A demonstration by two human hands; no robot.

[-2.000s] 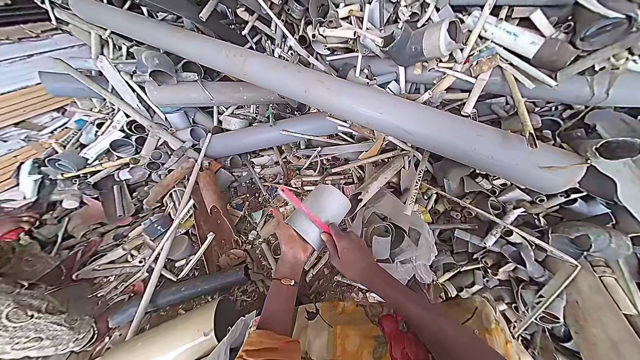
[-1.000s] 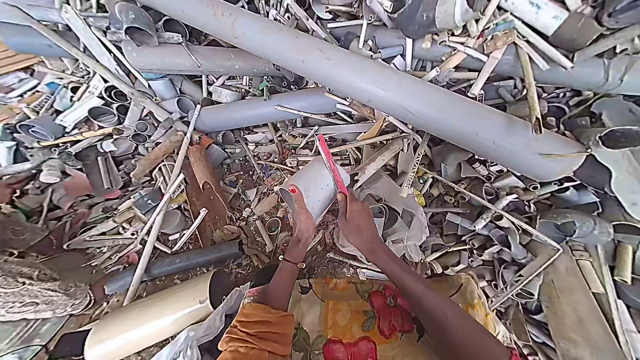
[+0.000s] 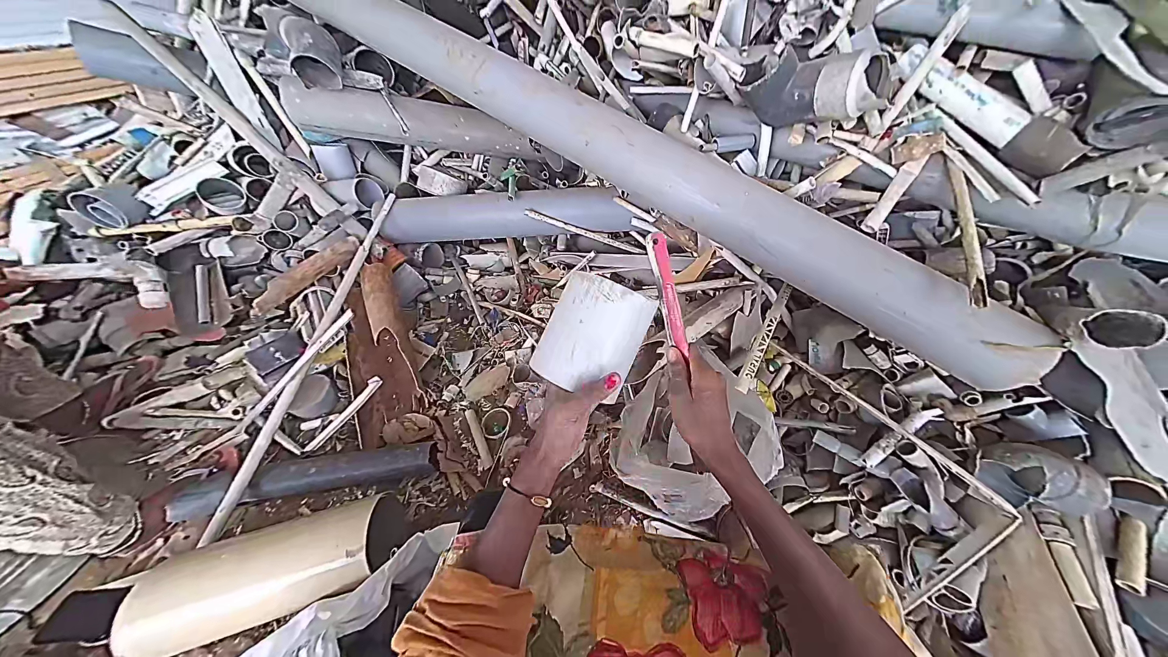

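My left hand (image 3: 568, 422) grips the lower end of a short, wide piece of white-grey plastic pipe (image 3: 595, 330), its thumb on the side wall. In my right hand (image 3: 698, 397) is a slim tool with a pink-red handle (image 3: 669, 297), held upright just right of the pipe piece. A narrow gap separates the tool from the pipe. What kind of tool it is, I cannot tell. A crumpled clear plastic bag (image 3: 652, 456) lies on the ground under and between my hands.
A long grey pipe (image 3: 693, 182) slants across the scrap heap ahead. Pipe offcuts and broken pieces lie all around. A wide cream pipe (image 3: 255, 575) and a dark pipe (image 3: 310, 479) lie at the lower left, with a thin pole (image 3: 301, 365) leaning nearby.
The pink-red tool was against the pipe piece one second ago and is now apart from it, to the right. The pipe piece has turned in my left hand.
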